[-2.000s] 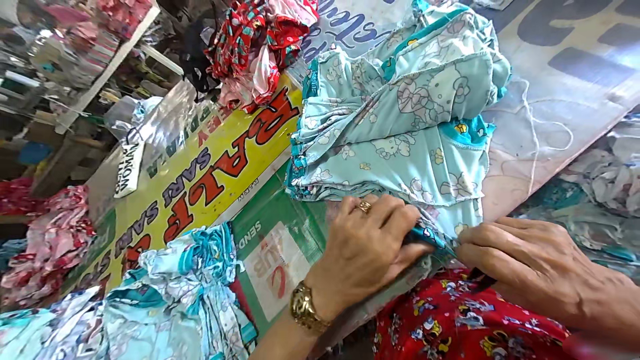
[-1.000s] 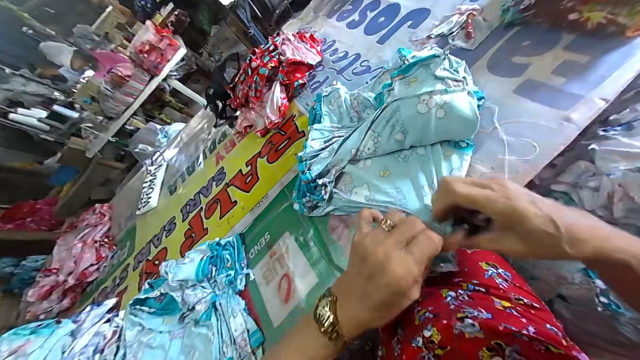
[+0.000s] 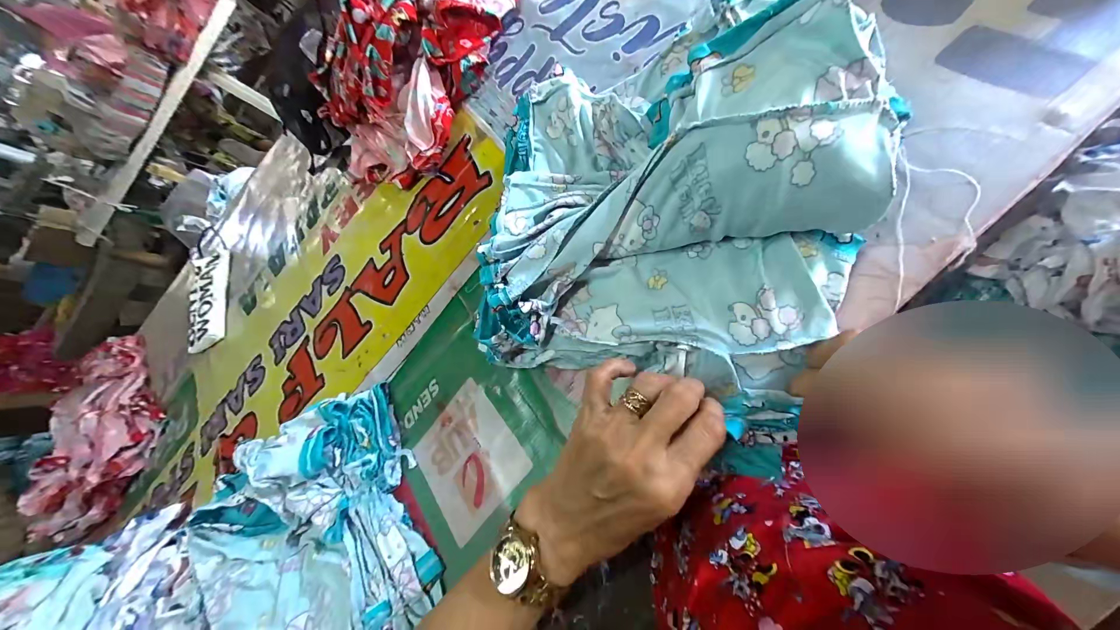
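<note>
Pale teal printed garments (image 3: 691, 219) with darker teal trim lie stacked and gathered across the upper middle. My left hand (image 3: 634, 446), with a ring and a gold-coloured wristwatch (image 3: 516, 563), has its bent fingers closed on the lower edge of the nearest garment. A blurred patch covers most of my right hand; only fingertips (image 3: 818, 360) show beside the cloth's lower right edge, so its grip is hidden. Below the hands, red printed fabric (image 3: 744, 560) covers the lap area. White thread (image 3: 903, 227) trails right of the stack.
Another pile of light blue garments (image 3: 297, 516) lies lower left. Red printed garments (image 3: 394, 87) are heaped at the top, and pink-red ones (image 3: 101, 429) at the far left. A printed sheet (image 3: 376, 289) covers the slanted work surface. Clear plastic bags (image 3: 1050, 254) with cloth stand beyond the right edge.
The dark object seen in my right hand a second ago is not visible now, as a blurred patch covers that hand. My left hand stays at the lower edge of the teal cloth.
</note>
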